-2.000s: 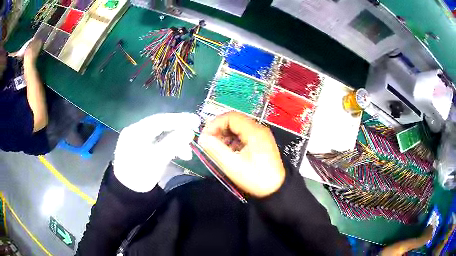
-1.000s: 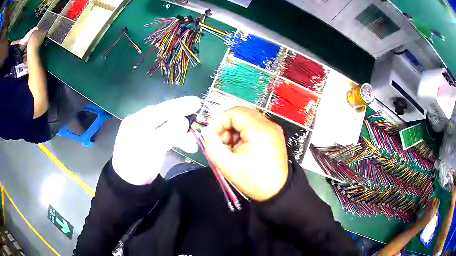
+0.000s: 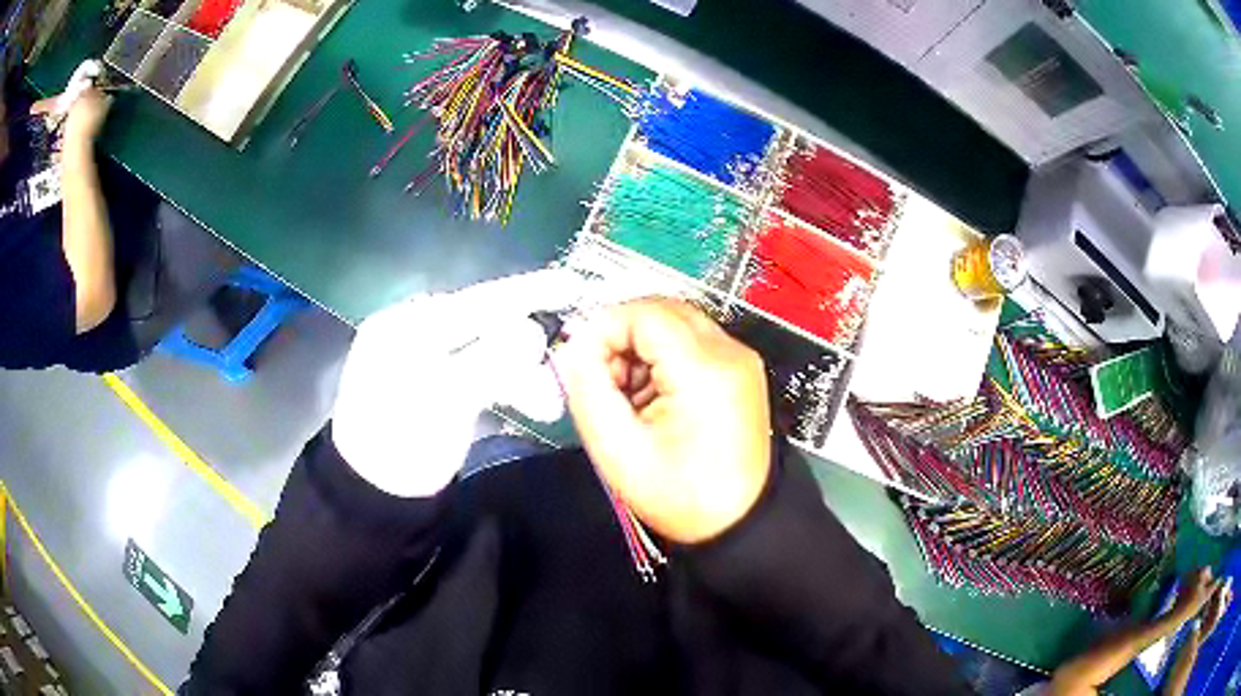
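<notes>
My left hand [image 3: 429,374], in a white glove, has its fingertips at a tiny dark connector housing [image 3: 549,324]. My bare right hand [image 3: 681,408] is curled beside it, its fingertips meeting the housing. A thin bundle of mixed-colour lead wires [image 3: 629,533] runs under my right hand and hangs out below, pale tips down. The exact grip at the fingertips is hard to see. The divided wire tray [image 3: 939,302] lies just beyond, with blue [image 3: 708,132], teal-green [image 3: 671,215], dark red [image 3: 833,190], red [image 3: 806,279] and black wires [image 3: 789,370]. My hands partly cover the compartment nearest me.
A loose harness pile [image 3: 493,116] lies beyond my left hand. Stacked harness rows [image 3: 1034,476] lie at right, near an amber roll [image 3: 983,267] and white equipment [image 3: 1105,252]. A coworker's arm [image 3: 85,218] is at left, beside a blue stool [image 3: 234,324]; another person's hands [image 3: 1181,615] are lower right.
Both hands stay together at the housing; the dark housing shows between the fingertips now. The wire bundle hangs more steeply than two seconds ago. The view has shifted slightly.
</notes>
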